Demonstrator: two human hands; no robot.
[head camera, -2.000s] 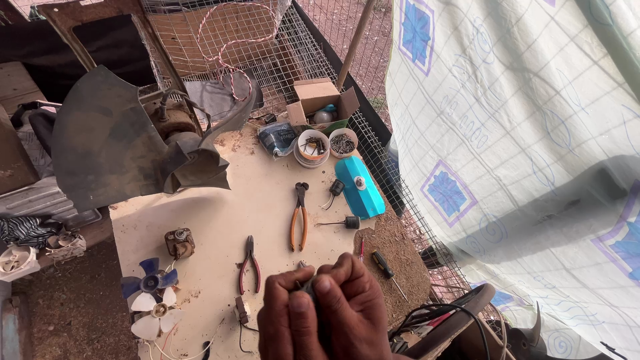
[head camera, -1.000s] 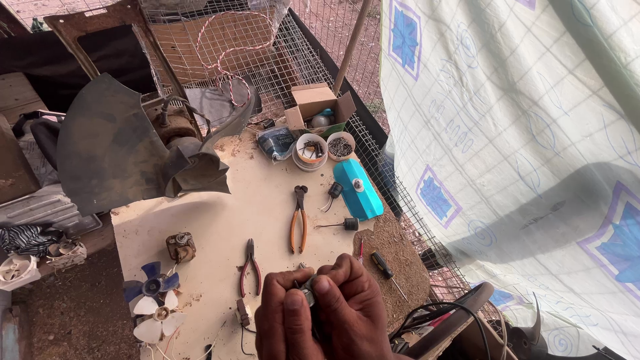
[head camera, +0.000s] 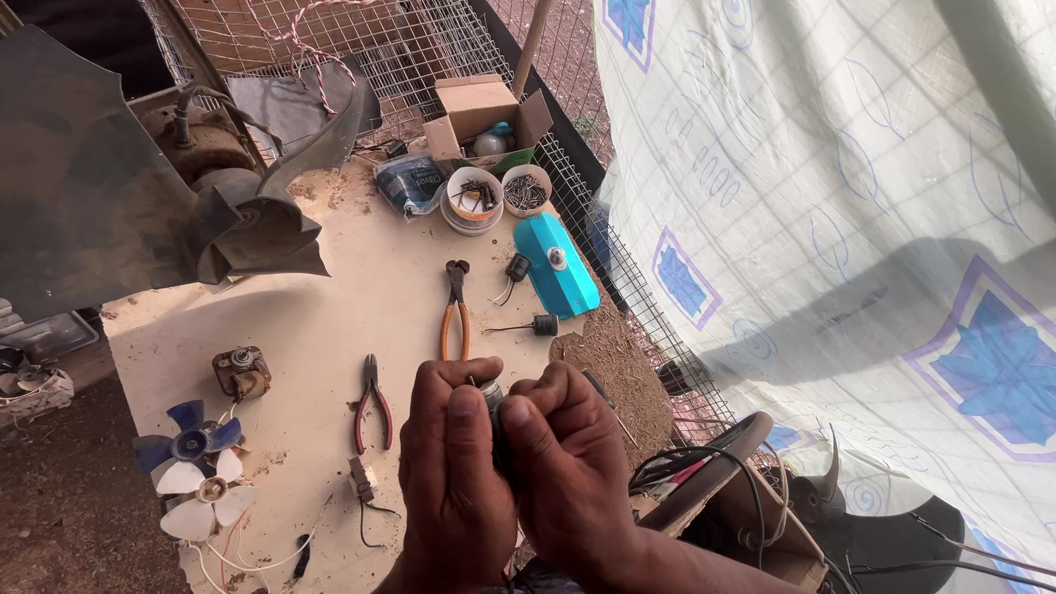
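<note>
My left hand (head camera: 458, 478) and my right hand (head camera: 561, 462) are side by side over the table's near part, both closed around a small dark cylindrical part with a metallic top (head camera: 492, 394). Fingers hide most of it. Beyond my hands lie orange-handled end-cutting pliers (head camera: 455, 309). To the left are red-handled diagonal cutters (head camera: 373, 403) and a small connector with black wires (head camera: 361, 480). Two black cylindrical parts with leads, one (head camera: 545, 325) nearer and one (head camera: 517, 266) farther, lie beside a turquoise housing (head camera: 557, 268). Partly behind my right hand is a screwdriver (head camera: 598, 386).
A large dark fan (head camera: 239, 219) overhangs the table's left side. Below it are a small motor (head camera: 242, 373), a blue fan blade (head camera: 191, 444) and a white one (head camera: 209, 490). Cups of screws (head camera: 526, 191) and small parts (head camera: 473, 196) stand near an open cardboard box (head camera: 478, 111). Cables (head camera: 709, 454) lie right.
Both hands stay together around the small part; the fingers have shifted slightly, and its metallic top shows between them. The tools on the table have not moved.
</note>
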